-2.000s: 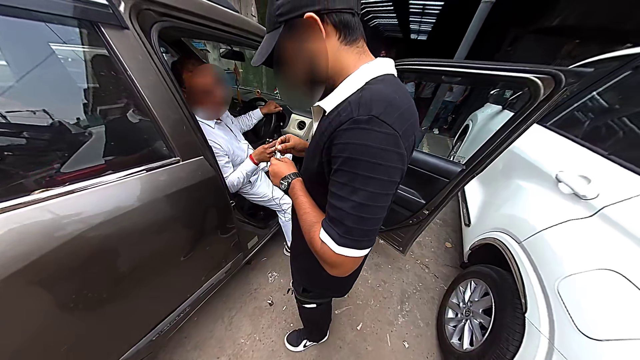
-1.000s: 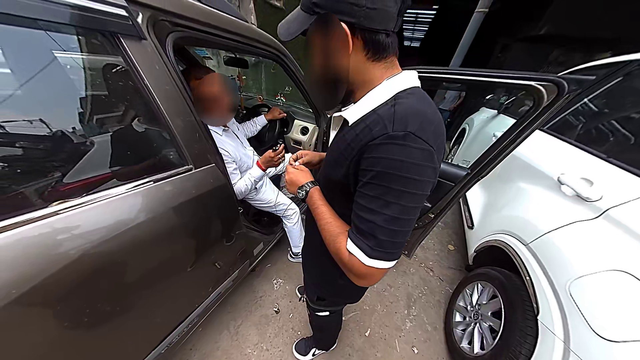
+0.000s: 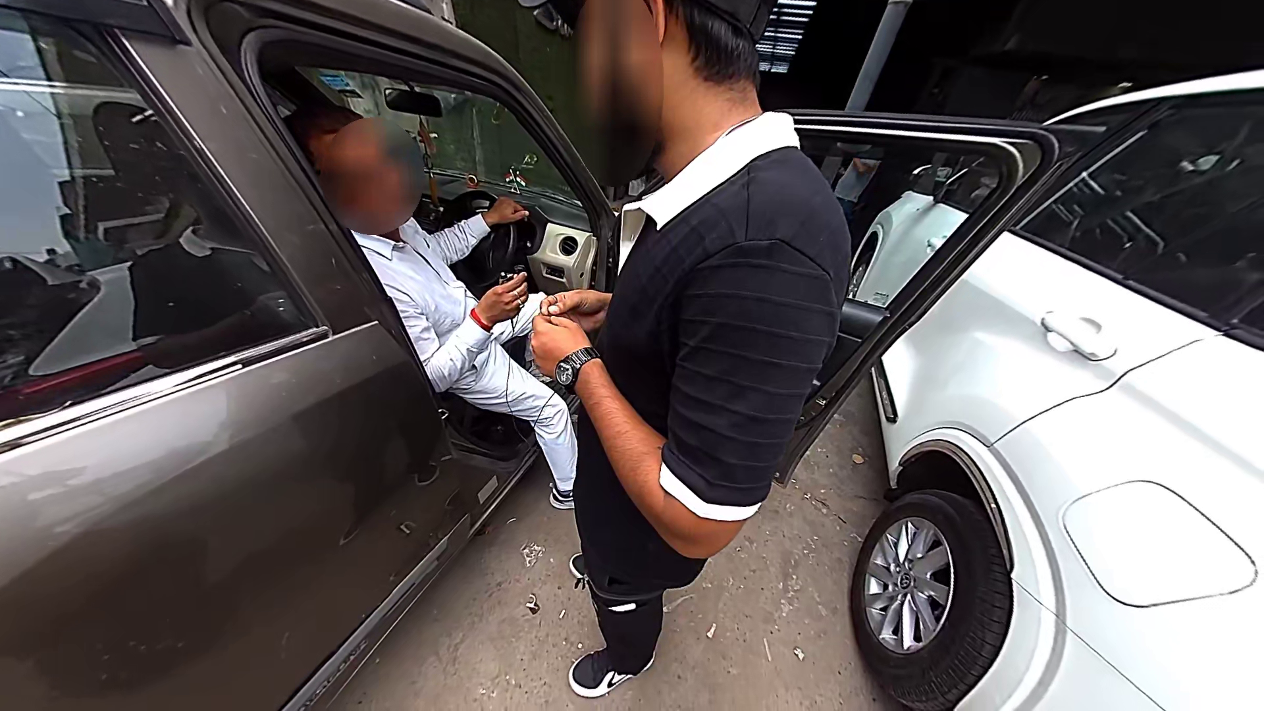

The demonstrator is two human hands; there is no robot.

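Note:
Neither my left hand nor my right hand shows in the head view. A person in a black shirt with a white collar [image 3: 750, 286] stands in front of me, hands together [image 3: 563, 331] around something too small to make out. Facing them, a person in pale clothes [image 3: 444, 286] sits sideways in the driver's seat of a grey car [image 3: 217, 504]. The seated person's one hand rests on the steering wheel [image 3: 484, 242]; the other holds a small dark object [image 3: 513, 277], with a thin dark cord hanging below.
The grey car's front door [image 3: 1027, 158] stands open behind the standing person. On the right is a white car [image 3: 997, 336] with its rear wheel [image 3: 908, 588] near the standing person. Small bits of litter [image 3: 533, 602] lie on the concrete ground [image 3: 474, 642].
The standing person's head and upper body have shifted right in view. The seated person's near hand has come away from the standing person's hands and now holds the dark object up.

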